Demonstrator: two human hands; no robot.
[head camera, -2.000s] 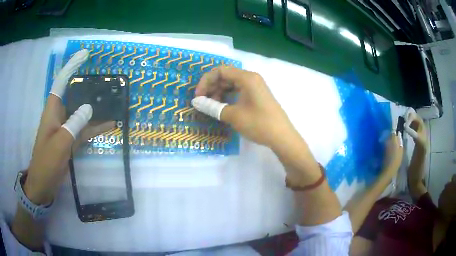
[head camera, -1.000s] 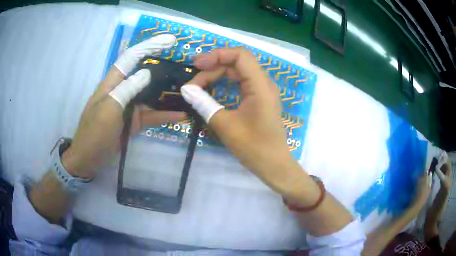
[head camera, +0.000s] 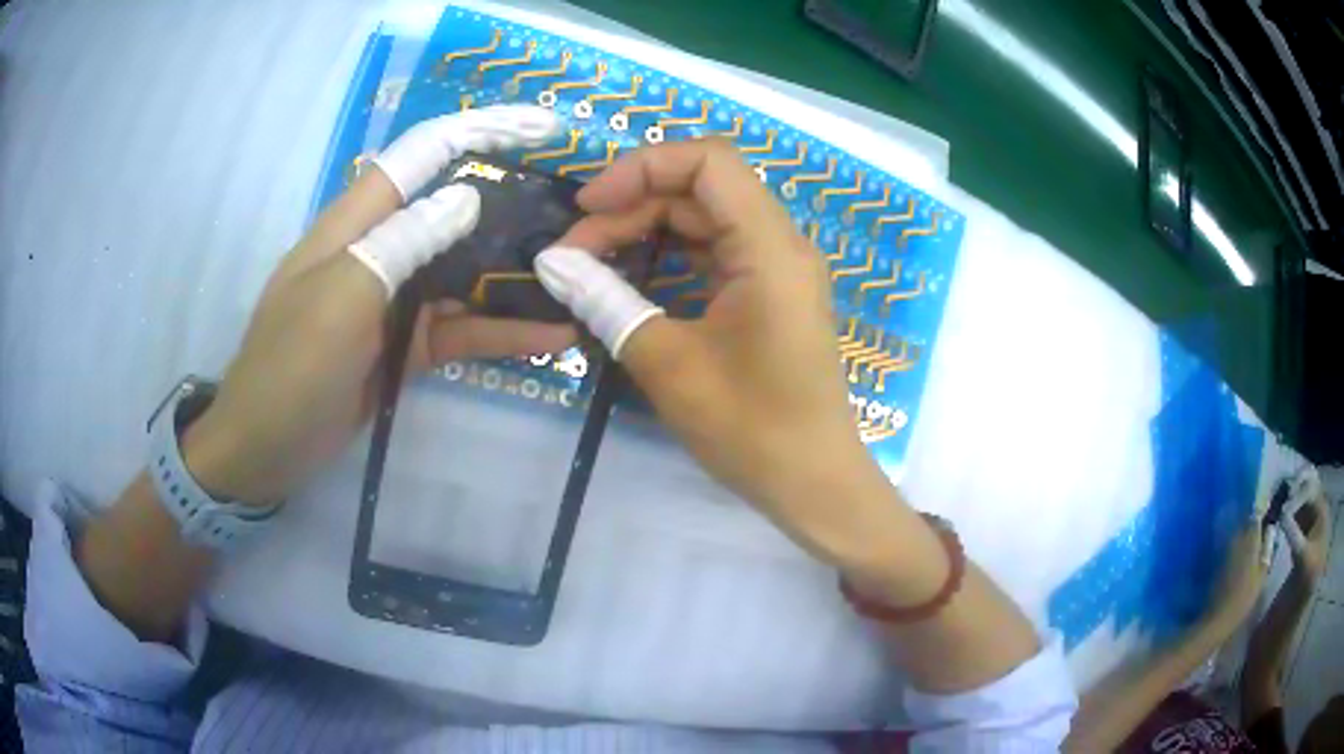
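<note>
The black phone frame (head camera: 380, 589) is tilted over the carrier sheet, its solid end up and its open window towards me. My left hand (head camera: 347, 273), with white cots on thumb and forefinger, grips the frame's upper left. My right hand (head camera: 722, 324), with a white cot on the thumb, pinches at the solid end's right side. An orange flex circuit (head camera: 509, 280) shows on the black surface, its end near my right thumb tip. Whether my fingertips touch it is hard to tell. The blue flex carrier sheet (head camera: 899, 273), with orange strips and white rings, lies behind.
A white foam sheet (head camera: 162, 118) covers the bench. The green conveyor (head camera: 1032, 125) carries black frames (head camera: 1164, 162) at the upper right. Crumpled blue film (head camera: 1194, 501) lies at the right. Another person's hands (head camera: 1297, 538) hold a small dark item at the right edge.
Since two seconds ago, my right hand has moved from the carrier sheet onto the frame's solid end, where a flex circuit now shows. Over the last second the hands barely move; the view has shifted slightly.
</note>
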